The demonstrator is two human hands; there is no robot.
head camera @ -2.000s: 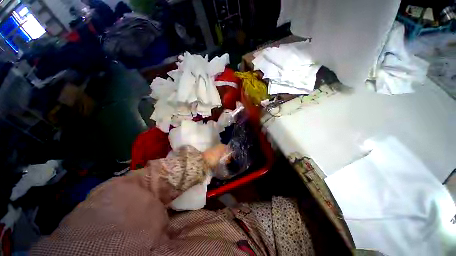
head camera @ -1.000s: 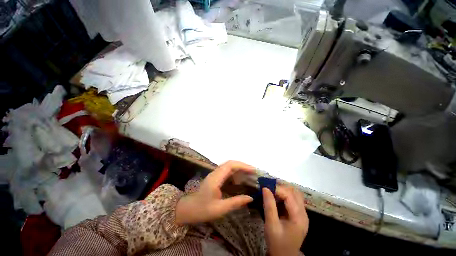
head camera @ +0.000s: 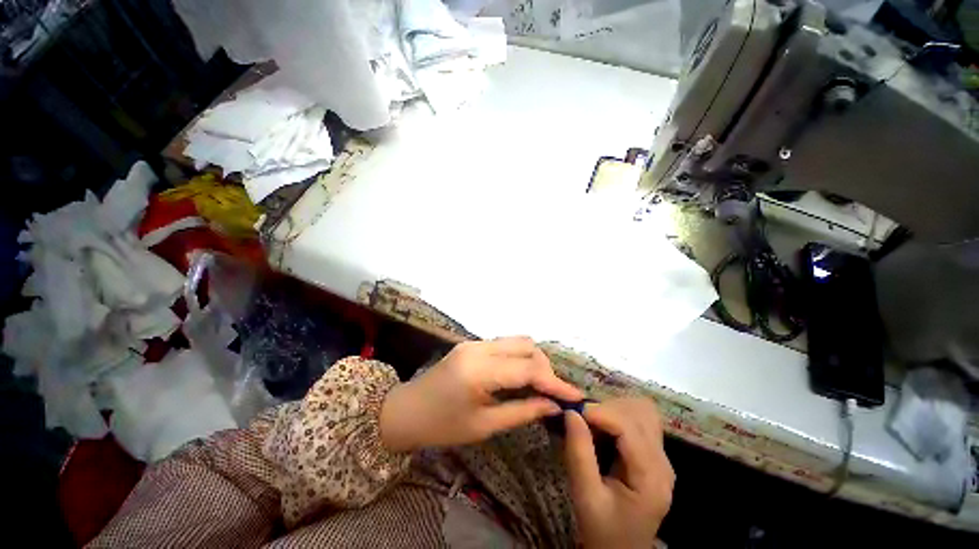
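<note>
A small navy tab (head camera: 571, 409) is pinched between the fingertips of both hands, over the lap just in front of the table edge; most of it is hidden by the fingers. My left hand (head camera: 478, 395) holds it from the left. My right hand (head camera: 623, 466) holds it from the right with thumb and fingers. A white cut panel (head camera: 655, 295) lies flat on the white table (head camera: 451, 225), with its corner pointing right. It blends into the table, so its other edges are hard to tell.
The sewing machine (head camera: 741, 118) stands at the upper right. Black-handled scissors (head camera: 757, 290) and a phone (head camera: 843, 322) with a cable lie right of it. White pieces (head camera: 263, 139) and hanging white cloth (head camera: 322, 64) are at the back left. A white heap (head camera: 97, 311) and plastic bag (head camera: 274, 332) are lower left.
The view swung right from the bin, where my left hand was, to the machine. Since one second ago, my left hand has closed in on the navy tab beside my right hand.
</note>
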